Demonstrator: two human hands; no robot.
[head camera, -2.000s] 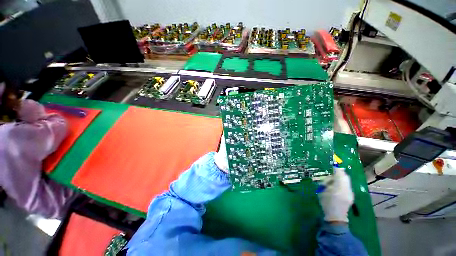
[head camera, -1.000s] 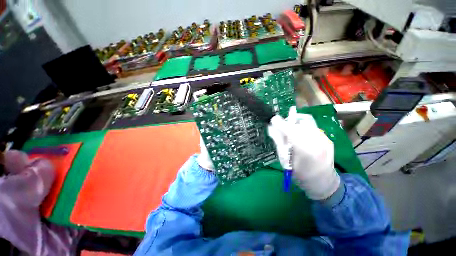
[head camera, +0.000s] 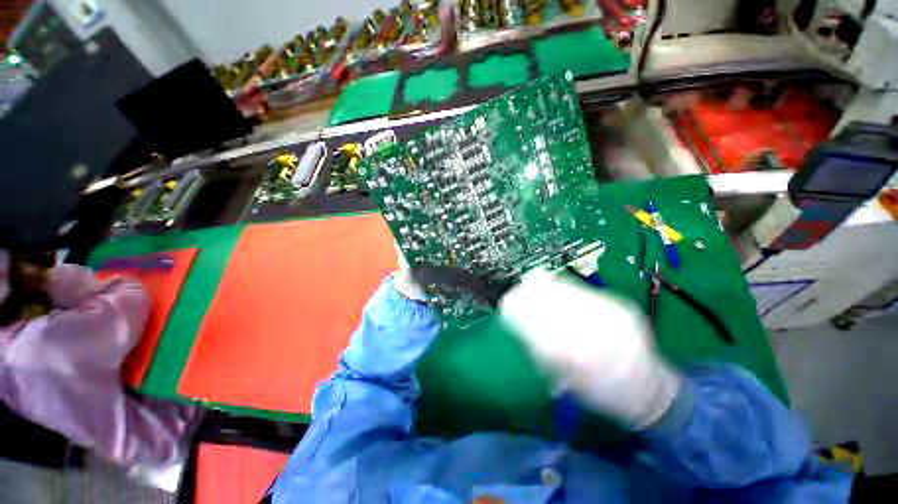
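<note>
A green circuit board (head camera: 492, 187) is held up tilted, the side with rows of small parts facing me. My left hand (head camera: 407, 279), white-gloved, grips its left edge and is mostly hidden behind it. My right hand (head camera: 591, 340), white-gloved and motion-blurred, is in front of the board's lower edge. It holds a black brush (head camera: 461, 283) against or just over the board's lower left part. A blurred blue tip (head camera: 567, 413) shows below this hand, likely the marker's end.
Pliers (head camera: 694, 307) and a blue marker crossed with a yellow knife (head camera: 658, 224) lie on the green mat (head camera: 734, 285) at right. An orange-red mat (head camera: 286, 315) lies left. Boards (head camera: 295, 172) sit on the line behind. A pink-sleeved person (head camera: 89, 364) is at far left.
My right hand first came from the board's lower right corner up over it with the black brush, then swept down to the lower left. The board's tilt has changed and the view has shifted.
</note>
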